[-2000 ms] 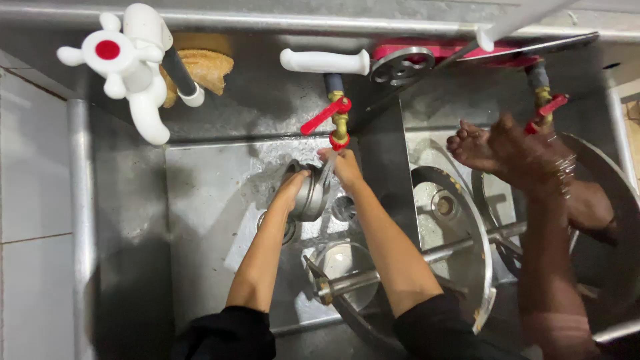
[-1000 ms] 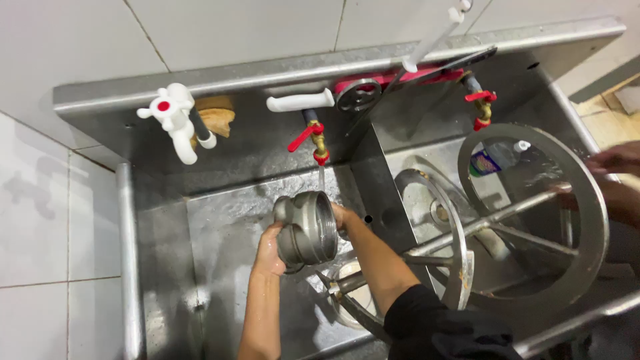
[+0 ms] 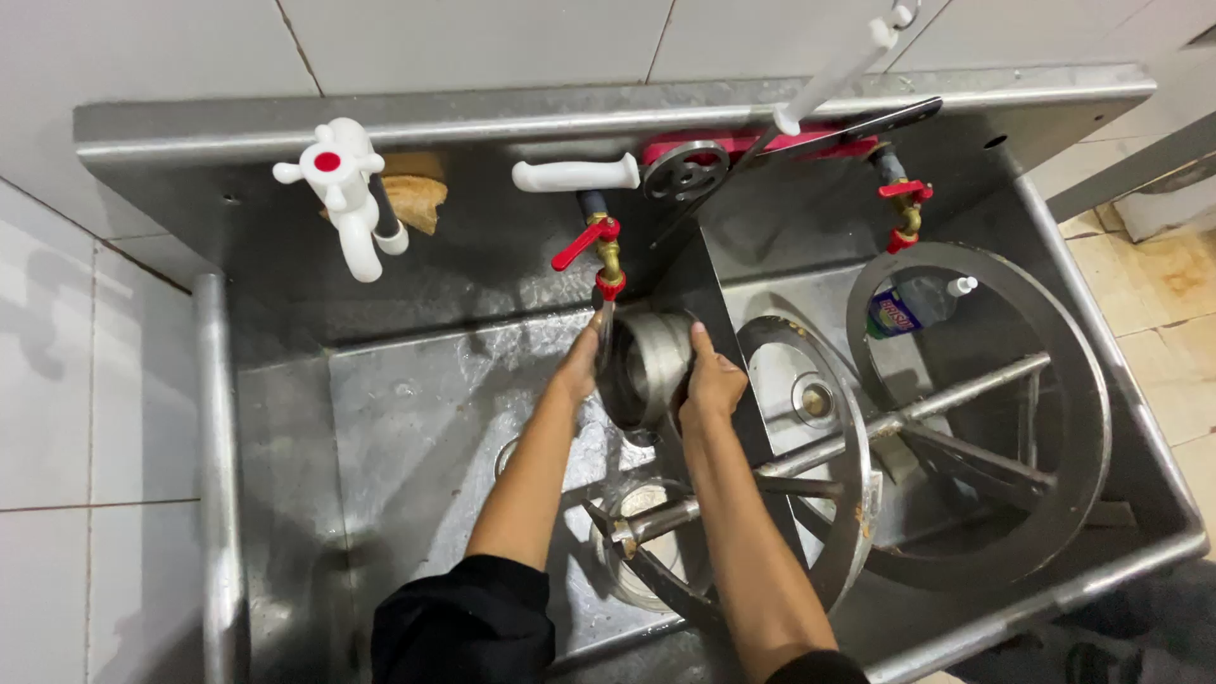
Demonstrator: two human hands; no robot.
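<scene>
Between my two hands I hold a cylindrical metal part (image 3: 655, 366) with a ribbed outside, tilted so its hollow end faces left. My left hand (image 3: 578, 366) grips its left rim, with some fingers hidden behind it. On its right side lies my right hand (image 3: 711, 378), thumb up along the wall. Water runs from a brass tap with a red lever (image 3: 608, 252) onto the part's left edge. Under my forearms a round pale container (image 3: 646, 551) stands in the left basin.
A large metal frame of rings and a shaft (image 3: 978, 408) lies across the divider (image 3: 727, 380) into the right basin. A plastic bottle (image 3: 912, 309) lies behind one ring. Another red-lever tap (image 3: 907, 204) and a white tap (image 3: 347, 195) are at the back.
The metal part has moved right and turned, its hollow end now facing left. A co-worker's hands, seen earlier at the right, are out of view. The view has shifted.
</scene>
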